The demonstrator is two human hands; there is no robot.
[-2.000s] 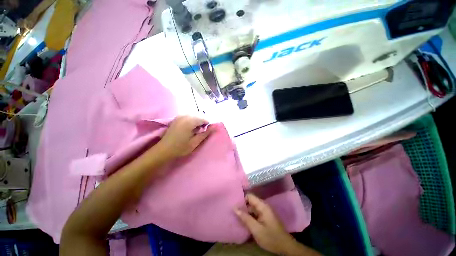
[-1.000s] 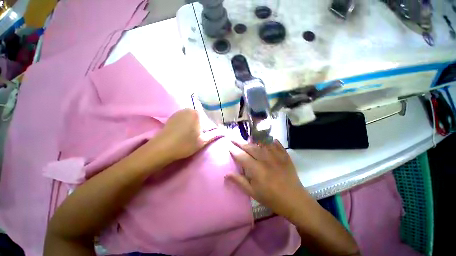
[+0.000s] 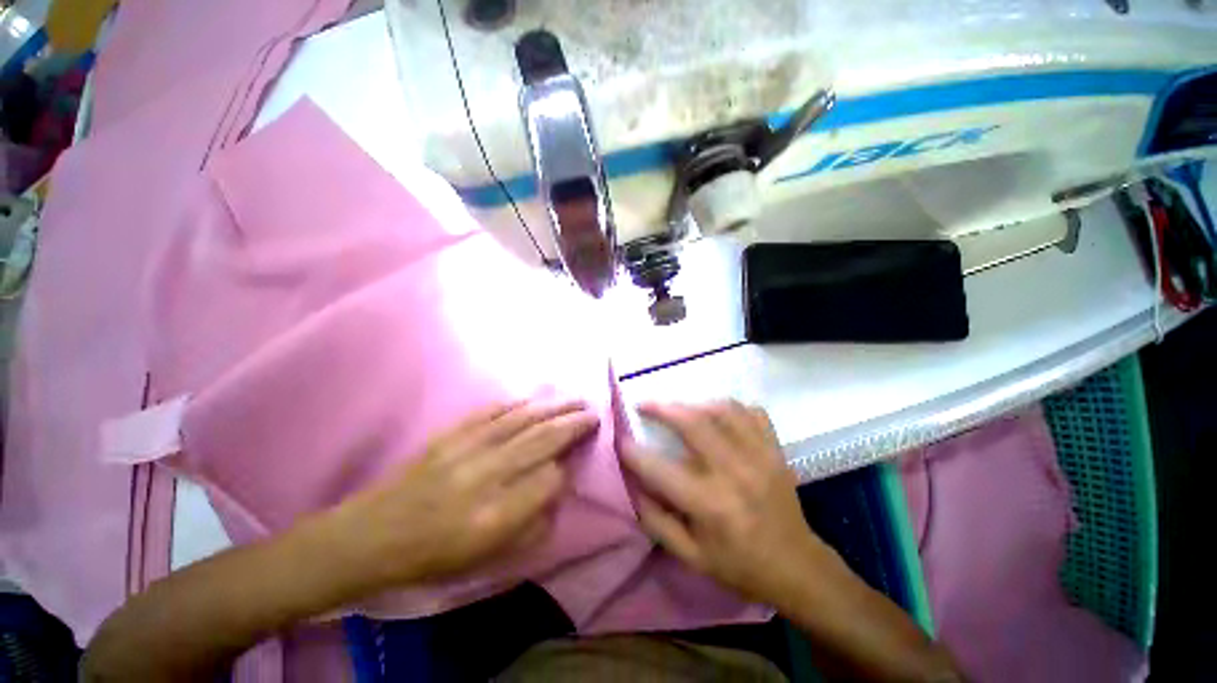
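The pink garment piece (image 3: 347, 347) lies on the white bed under the lamp glare, its right edge running down between my hands. My left hand (image 3: 494, 474) lies on the cloth with fingers stretched toward that edge. My right hand (image 3: 714, 480) is at the edge, fingertips on a raised fold of cloth. The sewing machine head (image 3: 641, 94), with "JACK" lettering, stands above. Its shiny curved metal guard (image 3: 574, 187) points down at the bed. The needle area is lost in white glare, so I cannot tell whether the cloth is under the foot.
Stacked pink panels (image 3: 74, 320) lie at the left. A smartphone (image 3: 854, 291) lies on the bed right of the needle area. A green basket (image 3: 1114, 494) with pink pieces stands at lower right. Part of a blue basket (image 3: 427, 647) shows below. Red and dark handles (image 3: 1168, 254) are at far right.
My left hand has moved down from the needle area and now lies flatter on the cloth. My right hand has moved slightly down. The cloth is spread flatter, and the camera view has shifted.
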